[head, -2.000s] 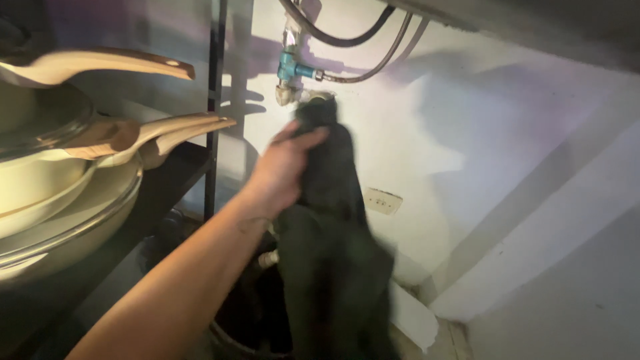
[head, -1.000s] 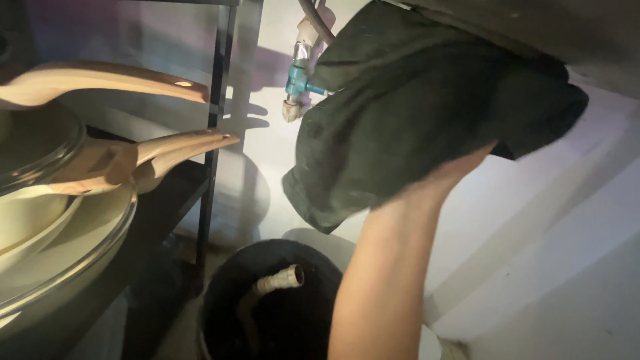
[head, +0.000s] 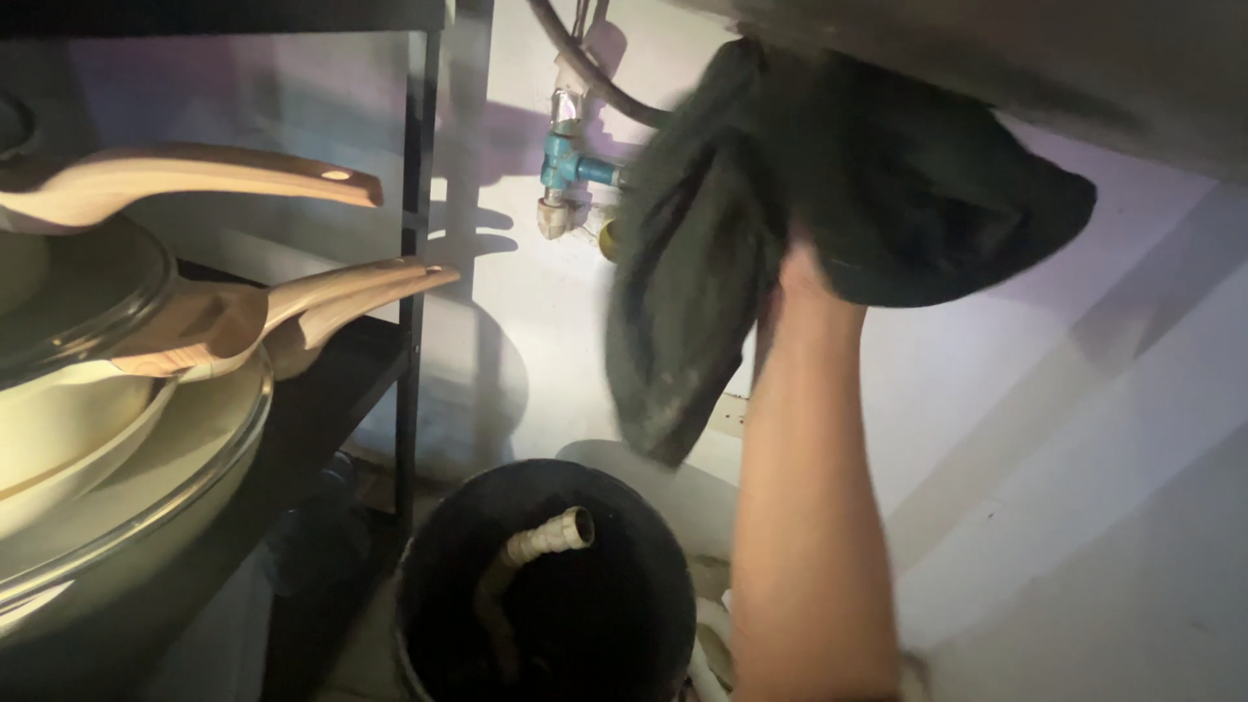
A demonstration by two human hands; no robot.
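Observation:
My right hand (head: 803,261) is raised under the basin's underside, its fingers hidden in a dark green cloth (head: 682,292). The cloth hangs over the hand in two loose folds, one down to the left and one out to the right. Its upper part meets the underside of the basin (head: 1102,78). To the left of the cloth, a blue valve (head: 560,162) sits on the wall pipe, with a dark hose (head: 595,78) above it. My left hand is out of view.
Below stands a black bucket (head: 419,624) with a ribbed whitish drain hose (head: 551,538) in it. On the left, pans with wood-look handles (head: 244,175) stick out from a black metal shelf (head: 414,292). A wall outlet (head: 729,414) is partly covered.
Two seconds ago, a hand held the cloth hanging near the valve. The cloth is now up against the basin's underside, draped over my right hand. The bucket and its hose show more fully.

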